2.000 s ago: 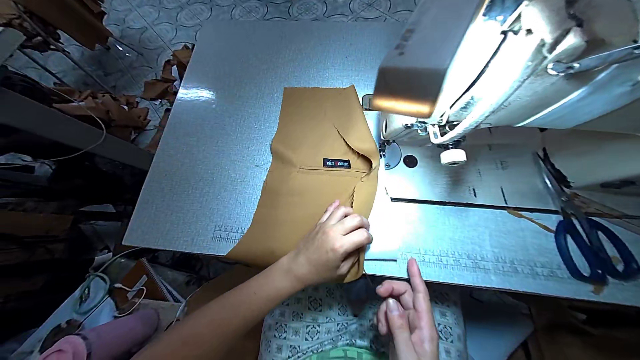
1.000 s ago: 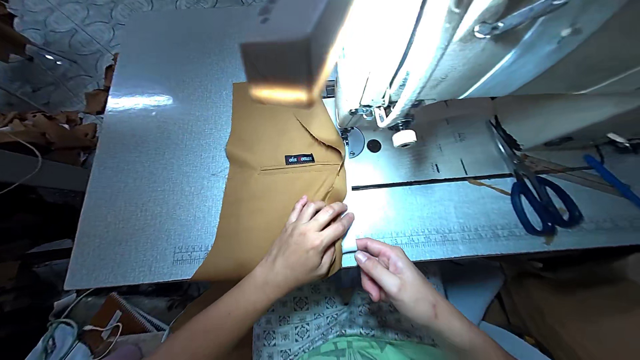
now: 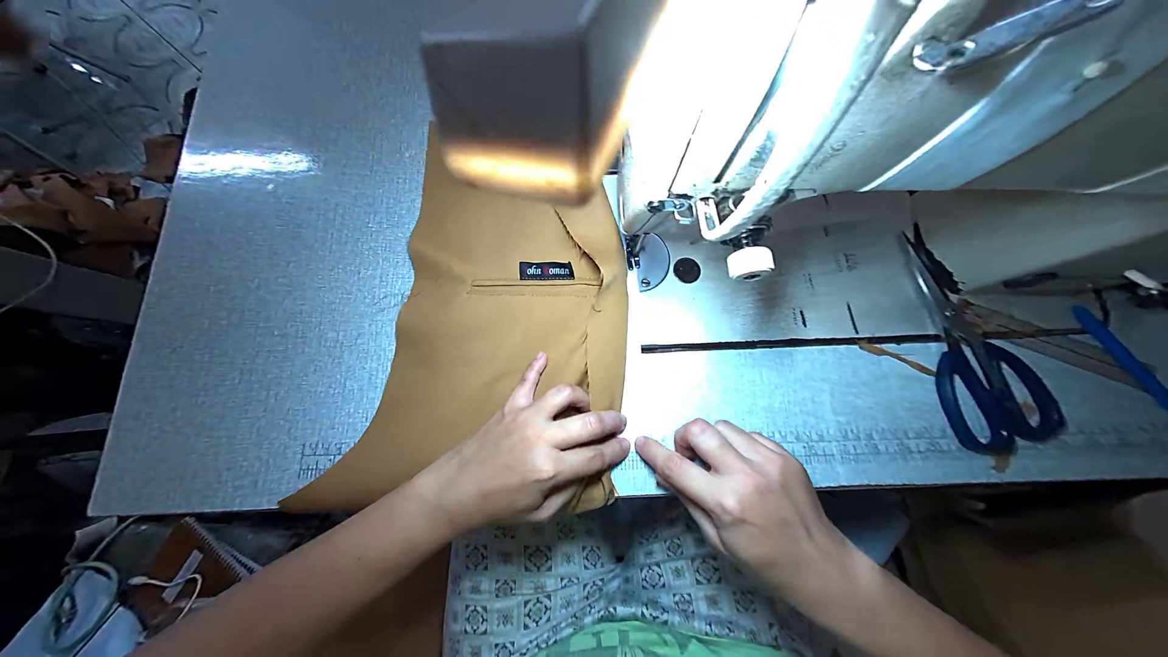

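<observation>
A tan fabric panel (image 3: 511, 347) with a welt pocket slit and a small black woven label (image 3: 546, 271) lies flat on the sewing table (image 3: 274, 301). Its right edge is folded over and reaches the presser foot (image 3: 631, 251) of the sewing machine (image 3: 757, 119). My left hand (image 3: 547, 452) grips the folded lower right edge, fingers bent over the fold. Just right of the cloth, my right hand (image 3: 735, 474) rests by the table's front edge, fingers curled and index fingertip near the left fingertips. Whether it pinches something small cannot be told.
Blue-handled scissors (image 3: 995, 392) lie on the right of the table, with a blue tool (image 3: 1122, 356) beyond them. A lamp housing (image 3: 538, 100) overhangs the cloth. Brown fabric scraps (image 3: 91, 210) are heaped past the table's left side. Patterned cloth (image 3: 584, 584) covers my lap.
My right hand has come in from below the table edge toward the left hand, its extended finger now bent. The dark thin piece beside the cloth's lower corner no longer shows. The view has shifted.
</observation>
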